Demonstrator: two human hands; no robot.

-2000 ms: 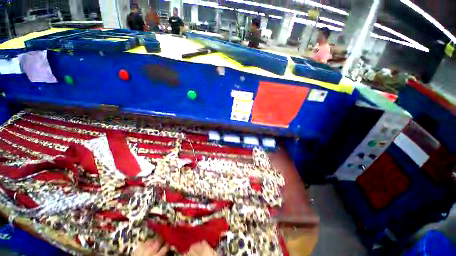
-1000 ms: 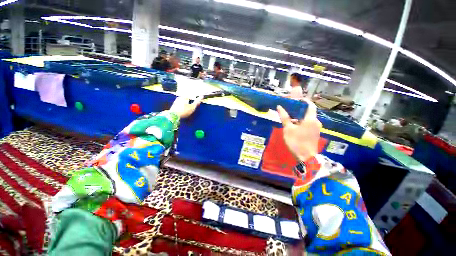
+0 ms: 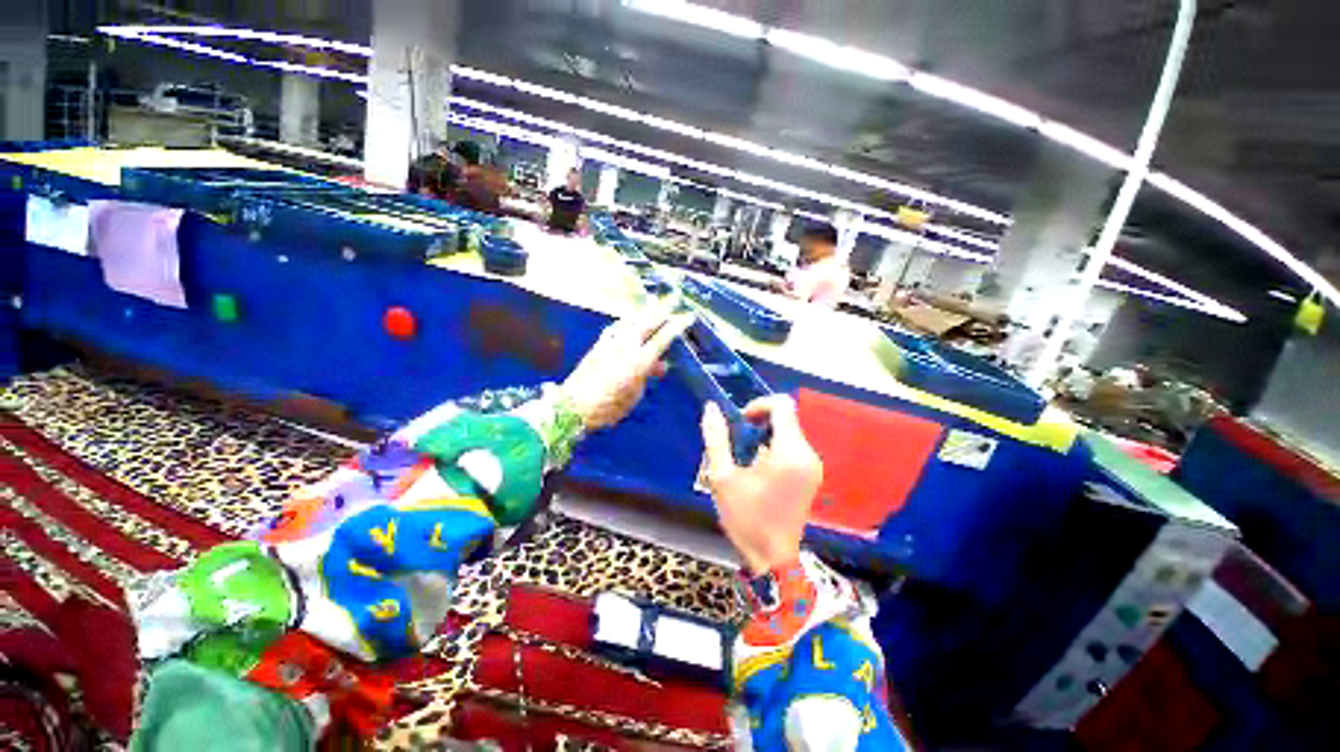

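Observation:
My left hand holds the middle of a long dark blue cutting die above the press beam's top edge. My right hand grips the die's near end, fingers around it. The die is tilted, its far end pointing away over the beam. Another die with pale openings lies on the fabric, partly hidden by my right sleeve. Leopard-print fabric and red bands spread over the bed below my arms.
The blue press beam runs across in front, with more dies on its top at left and one at right. A red-orange sheet hangs on its front. Control box stands at right. People are in the background, one in pink.
My hands have come closer together, and the long die is now lifted and turned off the beam top between them. The loose scrap seen earliest no longer shows on the bed.

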